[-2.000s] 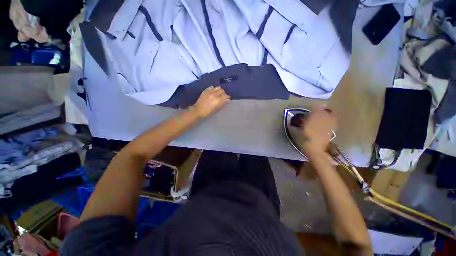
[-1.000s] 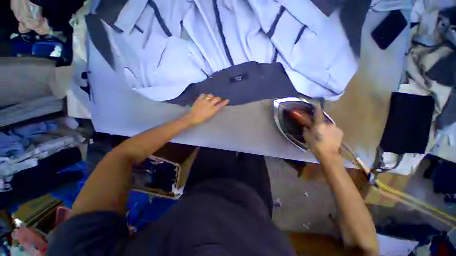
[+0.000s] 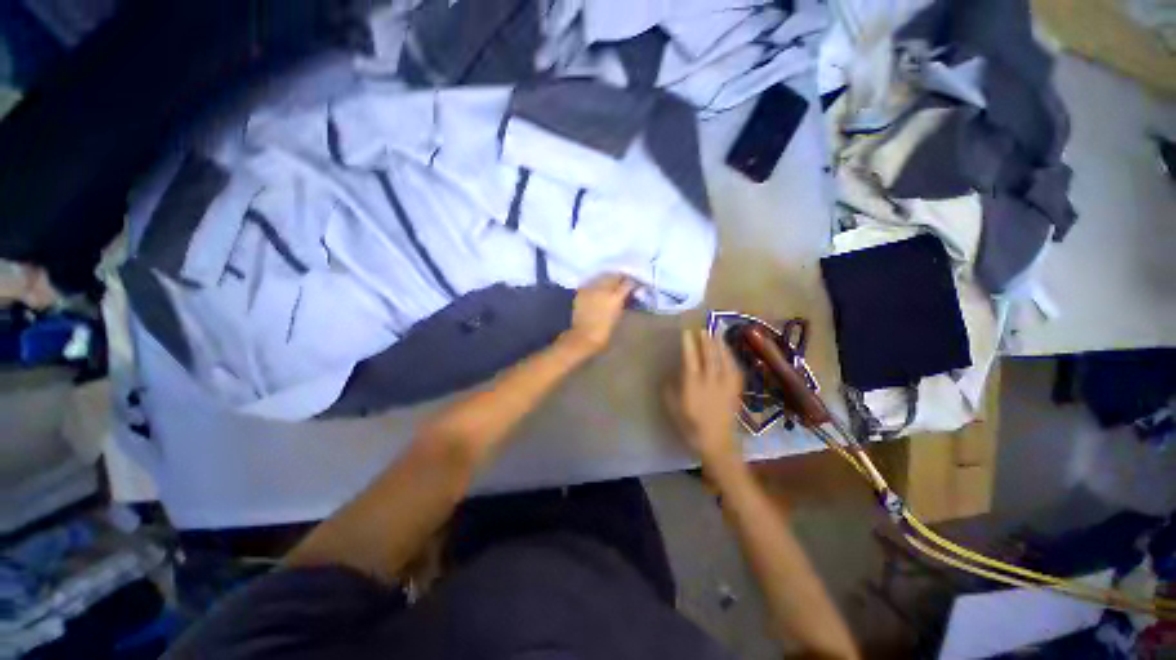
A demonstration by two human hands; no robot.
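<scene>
The pale grey-blue garment with dark grey panels lies spread on the pressing table, its curved dark grey band along the near edge. My left hand pinches the garment's edge near its right near corner. My right hand is off the iron, a little blurred, above the table left of it, with nothing seen in it. The steam iron rests on the table with its reddish-brown handle free and its tip pointing away from me.
A black smartphone lies beyond the iron. A black square pad lies at the right on pale cloth. Crumpled grey and white pieces are heaped at the far right. Yellow hoses trail right from the iron.
My right hand has let go of the iron and moved left of it. My left hand has moved right along the garment to its corner. The view has turned to the right.
</scene>
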